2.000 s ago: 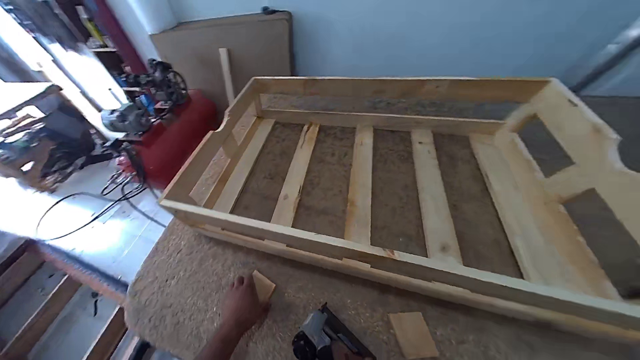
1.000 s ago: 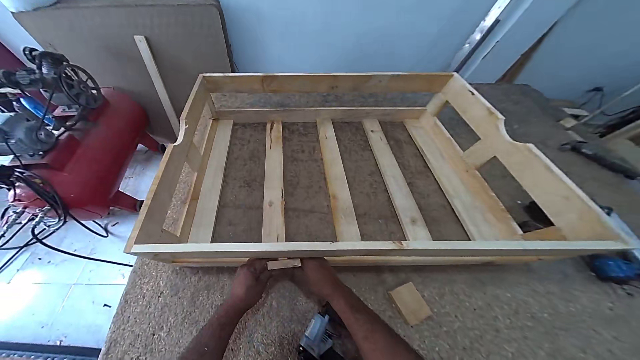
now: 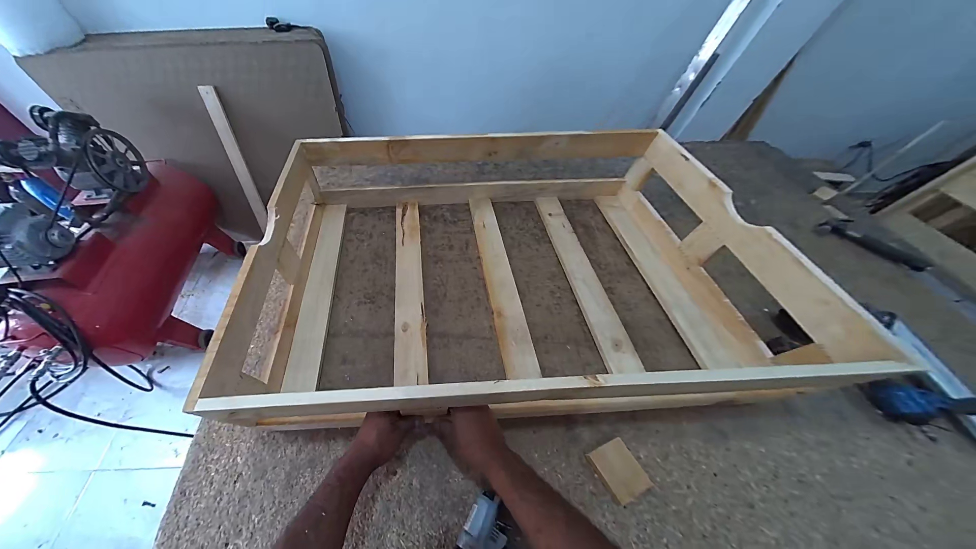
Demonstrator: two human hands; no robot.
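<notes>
A wooden bed frame with slats lies across the particle-board worktop. Both hands are at its near side, with the fingers hidden beneath the front top rail. My left hand is at the left of a short gap in the rails, and my right hand is close beside it. The small wood block is barely visible between them, mostly covered by the rail and fingers. Part of a nail gun lies beside my right forearm. A second small wood block rests flat on the worktop, to the right of that forearm.
A red air compressor with black hoses stands on the tiled floor at left. Behind the frame, a large brown board leans on the wall with a thin wooden strip. At right lie a blue-and-black tool and a long dark tool.
Two seconds ago my left hand was on a small block on the worktop; a second ago both hands held it at the front rail. Now the hands reach farther under the rail. The view has swung right.
</notes>
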